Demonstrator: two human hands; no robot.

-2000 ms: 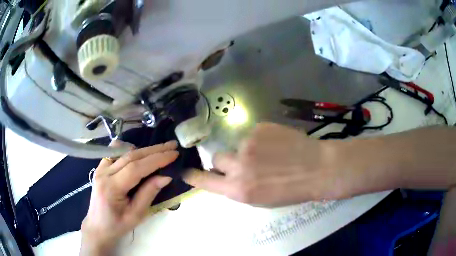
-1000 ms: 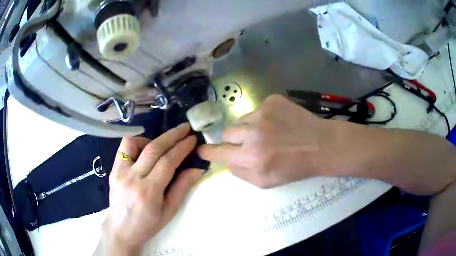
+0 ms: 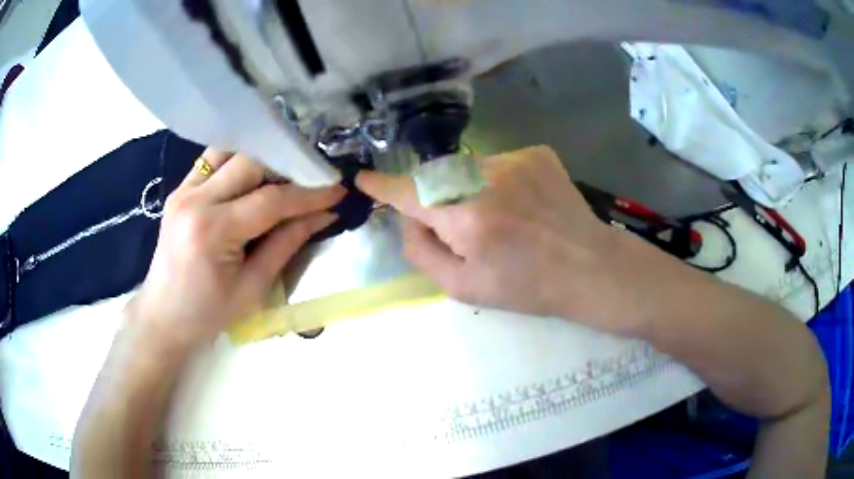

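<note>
The dark bag panel [image 3: 84, 220] lies from the left edge of the table to the needle area. A silver zipper [image 3: 89, 236] with a ring-like pull [image 3: 152, 197] runs along it. My left hand [image 3: 229, 220] presses on the panel, thumb and fingers pinching its end near the presser foot. My right hand [image 3: 487, 220] is at the same dark end, its index fingertip touching the cloth beside my left fingertips. The white cylindrical part [image 3: 449, 179] stands in front of my right hand. The needle itself is hidden.
The off-white machine head [image 3: 375, 37] hangs over the hands. Yellow tape [image 3: 346, 310] and a printed ruler [image 3: 562, 382] are on the table's front part. Red-and-black snips [image 3: 646, 229], a second red-and-black tool [image 3: 779, 229] and a white cloth [image 3: 698, 117] lie right.
The view has shifted, and the machine head covers more of it. Both hands have closed in on the dark end near the presser foot. The yellow tape shows more fully.
</note>
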